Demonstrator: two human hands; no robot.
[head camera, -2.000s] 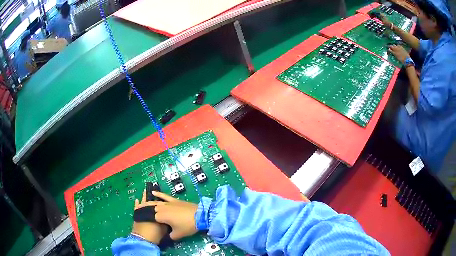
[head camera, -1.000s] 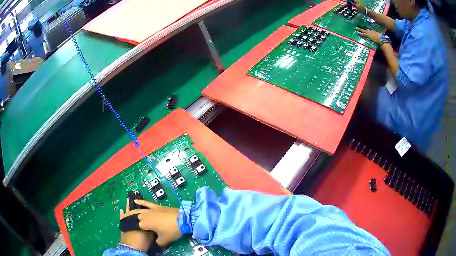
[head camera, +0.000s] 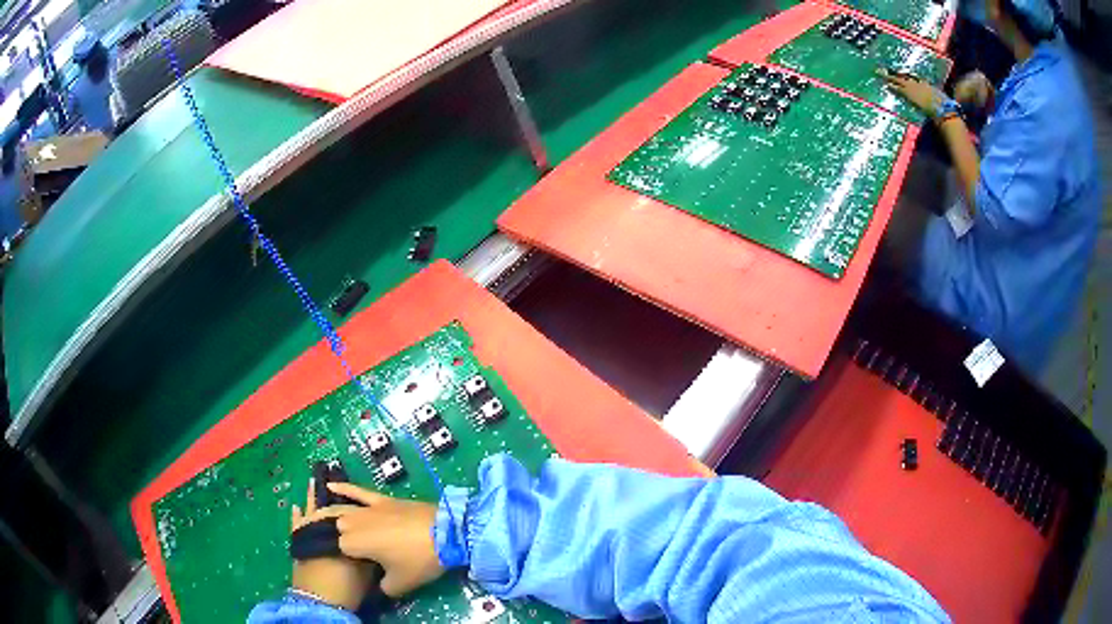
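A green circuit board (head camera: 232, 524) lies on a red mat (head camera: 573, 414) in front of me. Several black power components (head camera: 432, 427) with pale square faces stand on it in short pairs. My left hand (head camera: 327, 573) is low on the board, a black cover on its finger, partly hidden under my right hand. My right hand (head camera: 388, 534) lies across it, its fingers pointing left. Black material shows at the fingertips near the board; I cannot tell whether it is finger cover or a component, or whether either hand holds something.
A blue coiled cord (head camera: 266, 250) crosses the view. Two spare components (head camera: 422, 243) lie on the green shelf (head camera: 232, 329). Another part-filled board (head camera: 762, 183) lies on its mat beyond a rail gap. A component tray (head camera: 829, 488) with black rows is right. A person (head camera: 1037, 183) works at upper right.
The whole view has shifted, so the boards and tray sit further left than in the earliest frame. My hands stay at about the same spot on the board. The other person's hands have moved.
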